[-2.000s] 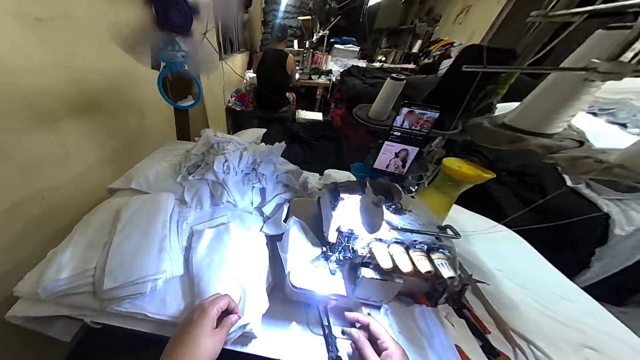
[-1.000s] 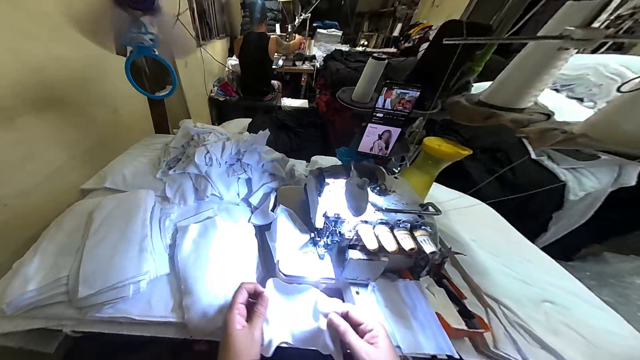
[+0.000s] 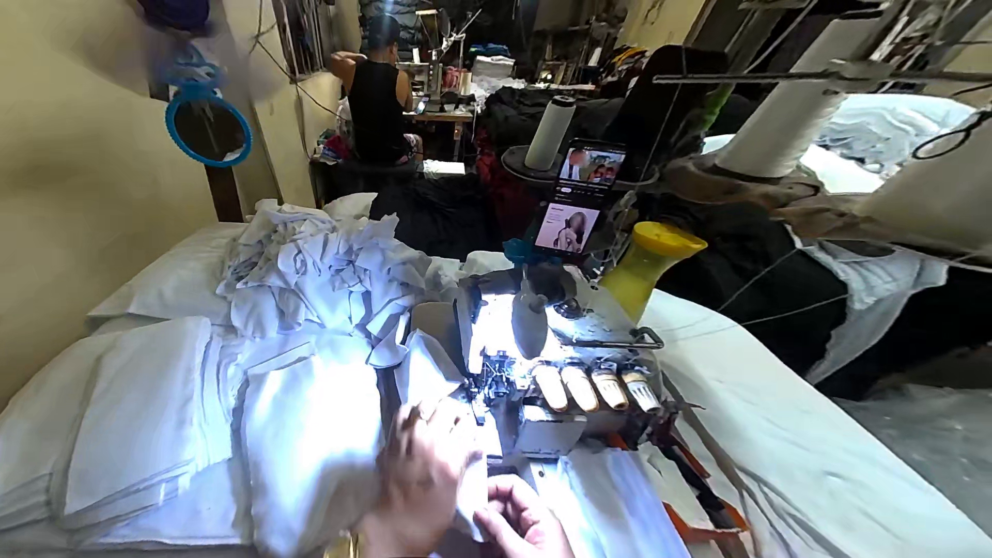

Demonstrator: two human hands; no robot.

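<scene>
An overlock sewing machine (image 3: 566, 333) stands at the centre, its lamp glaring over the needle area. A white fabric piece (image 3: 474, 492) lies at the front of its bed. My left hand (image 3: 426, 465), blurred and washed out by the light, is on the fabric just left of the presser foot; its fingertips are unclear. My right hand (image 3: 523, 515) pinches the near edge of that piece between thumb and fingers. Another white cloth (image 3: 426, 368) lies on the machine's left side. Stacked white fabric pieces (image 3: 310, 442) lie left of my left hand.
A heap of white cut pieces (image 3: 325, 271) lies behind the stacks. Thread cones (image 3: 550, 132), a phone (image 3: 577, 198) and a yellow plastic vessel (image 3: 647, 263) stand behind the machine. Orange-handled scissors (image 3: 709, 511) lie at right. A person (image 3: 377, 101) sits at a far table.
The white piece held between both hands in front of the machine is now at its bed. My left hand has moved toward the presser foot. The seated person's arm is now raised.
</scene>
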